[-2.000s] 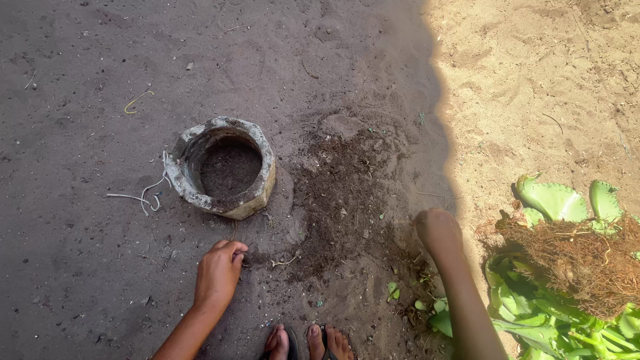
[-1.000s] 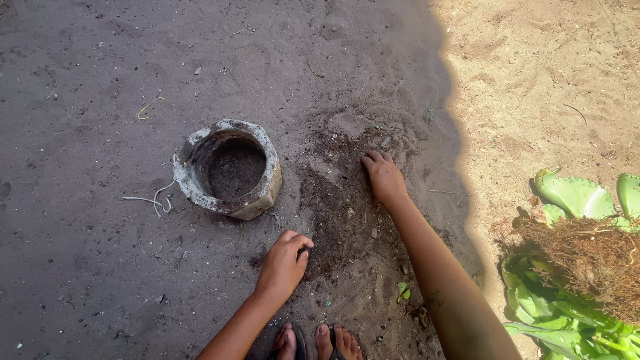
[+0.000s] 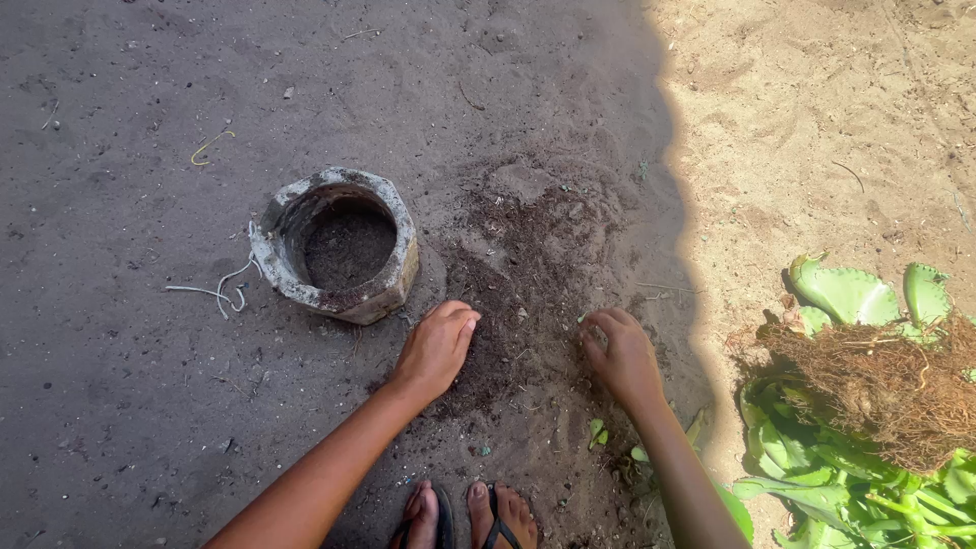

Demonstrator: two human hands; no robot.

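An octagonal concrete plant pot (image 3: 393,293) stands on the sandy ground, dark soil (image 3: 351,248) inside it. My left hand (image 3: 438,347) is over the loose dark soil (image 3: 526,236), just right of and below the pot, fingers curled; whether it holds anything is hidden. To its right, my right hand (image 3: 621,351) has its thumb and forefinger bent toward each other near a small green leaf piece (image 3: 582,317); a grip on it cannot be told. The two hands are apart, with scattered soil between them.
Uprooted green leafy plants (image 3: 823,488) with a brown root mass (image 3: 877,374) lie in sunlight at the right. White string (image 3: 221,291) lies left of the pot. My feet in flip-flops (image 3: 499,515) are at the bottom edge.
My left hand has moved right from below the pot. My right hand went from the soil's right side up to its upper part, then came back down toward me.
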